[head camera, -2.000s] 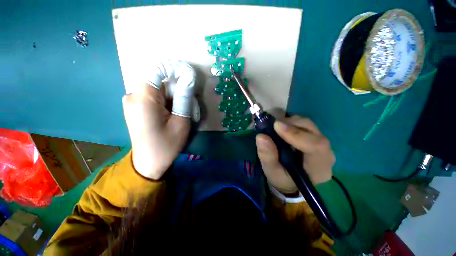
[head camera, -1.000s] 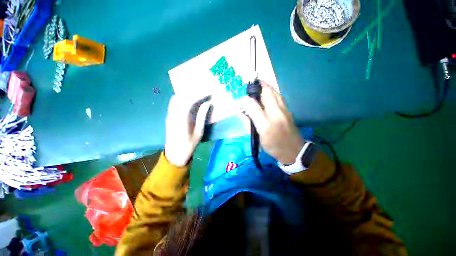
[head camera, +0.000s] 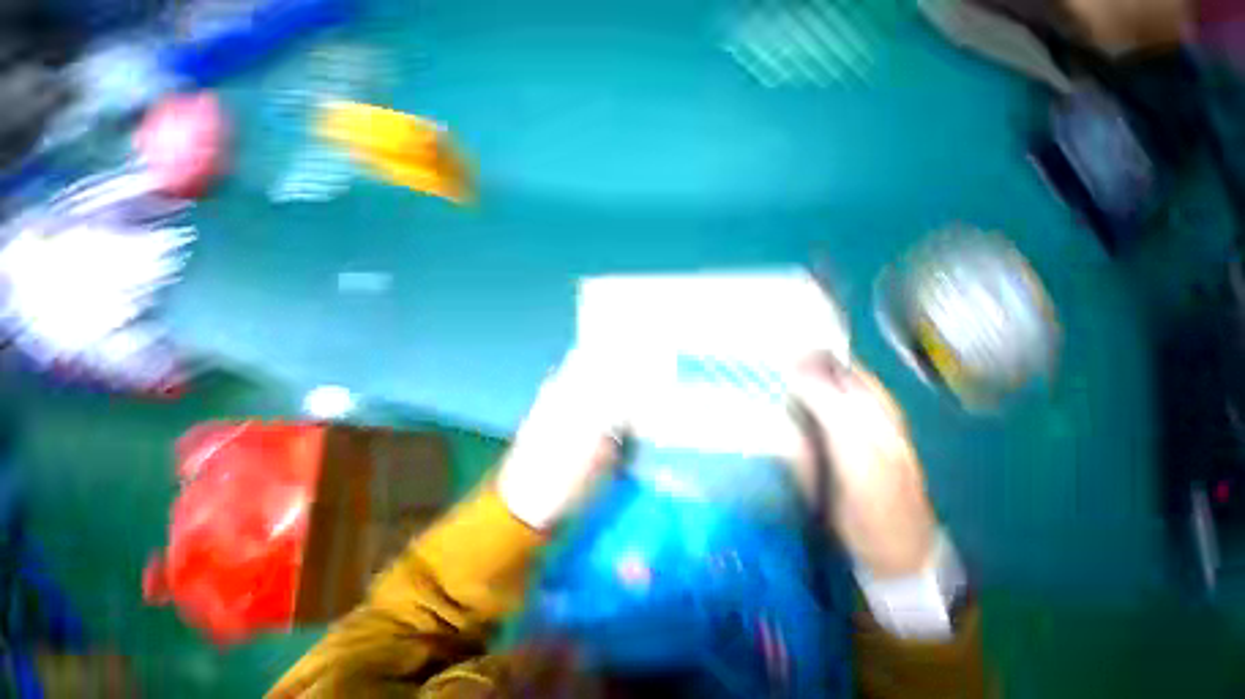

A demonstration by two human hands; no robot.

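The frame is strongly blurred. The pale card lies near the bench's front edge, roughly square to me. A green circuit board panel lies across its lower middle. My left hand is at the card's lower left corner; its fingers are smeared by blur. My right hand is at the card's right edge, fingers bent towards the panel. A dark streak shows beside the right palm and a faint one above the card's right corner. I cannot tell if these are the soldering iron.
The round holder with silvery contents stands right of the card. A yellow block and white bundles are at left. A red bag in a cardboard box is below. Dark equipment stands far right. A skin-toned blur shows at top right.
The view has shifted and blurred. The card has turned from tilted to nearly straight, with the panel now lying crosswise. My right hand has moved to the card's right edge; the iron is no longer clear.
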